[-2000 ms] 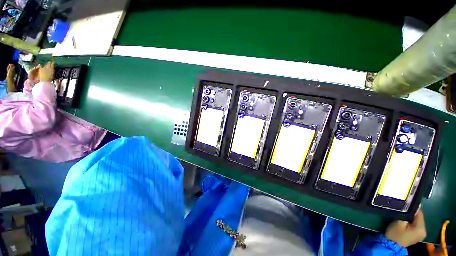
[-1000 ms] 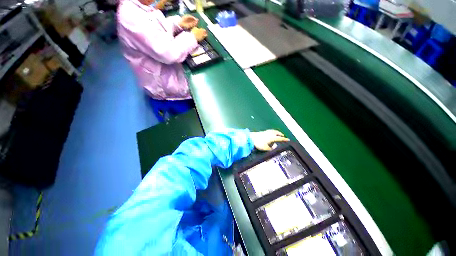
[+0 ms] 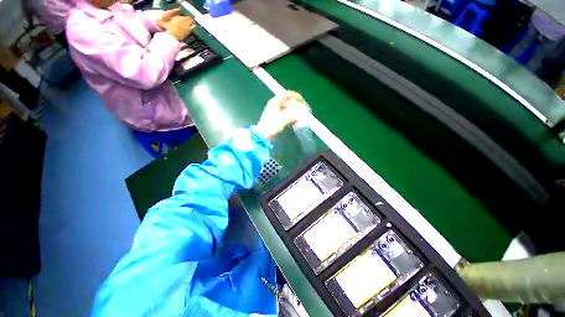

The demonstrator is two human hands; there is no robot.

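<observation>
A black foam tray (image 3: 382, 203) lies on the green bench with open-backed smartphones (image 3: 337, 230) in its pockets; its near end is cut off by the frame. Each phone shows dark round camera lenses and a white battery. My left hand (image 3: 285, 111) is beyond the tray's far end, at the belt's white edge. Its fingers are bent, and a small clear, shiny film (image 3: 303, 135) hangs at or just below them. Whether the fingers grip it is unclear. A sheet with rows of black dots (image 3: 267, 172) lies beside the tray, partly behind my sleeve. My right hand is out of the picture.
A green conveyor belt (image 3: 372, 133) with a white edge runs along the tray. A post wrapped in yellowish film (image 3: 520, 278) stands at lower right. A person in pink (image 3: 124, 68) works at another tray (image 3: 197, 60). A grey board (image 3: 272, 31) lies on the belt.
My left hand has moved from the tray's far end out to the belt edge. The dotted sheet shows beside my sleeve. The view has shifted, so more of the tray is visible.
</observation>
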